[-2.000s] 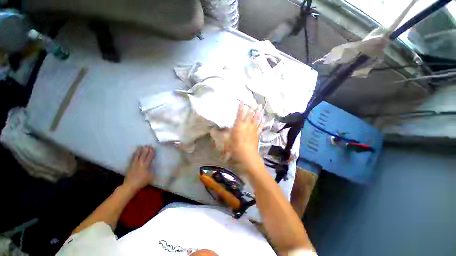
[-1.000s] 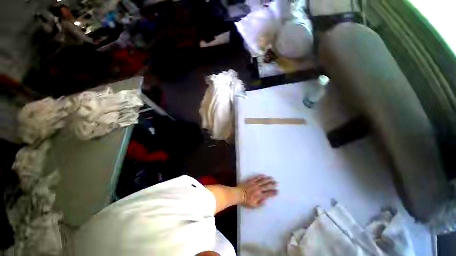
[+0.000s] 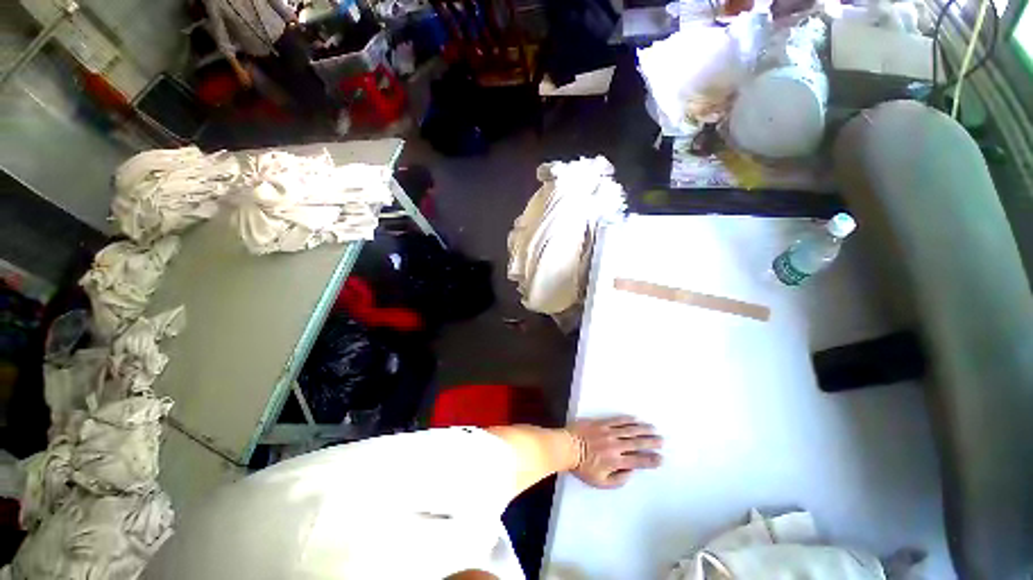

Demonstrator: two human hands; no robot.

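Note:
My left hand (image 3: pixel 616 450) rests palm down on the white pressing table (image 3: pixel 702 397) near its near edge, fingers apart and holding nothing. Cream garment pieces (image 3: pixel 782 555) lie crumpled on the table at the bottom edge of the view, partly cut off. A narrow tan strip (image 3: pixel 691 299) lies flat on the table beyond my hand. My right hand and the iron are out of the picture.
A water bottle (image 3: pixel 813 252) stands near the table's far end. A long grey padded form (image 3: pixel 946 261) overhangs the right side. A cream garment bundle (image 3: pixel 563 236) hangs at the table's far left corner. Cream piles (image 3: pixel 314 201) lie on a green-edged table (image 3: pixel 232 329). A person (image 3: pixel 246 25) is far back.
The view has swung left from the iron and garment pile towards the other table and room. My left hand remains on the table. My right hand has left the picture.

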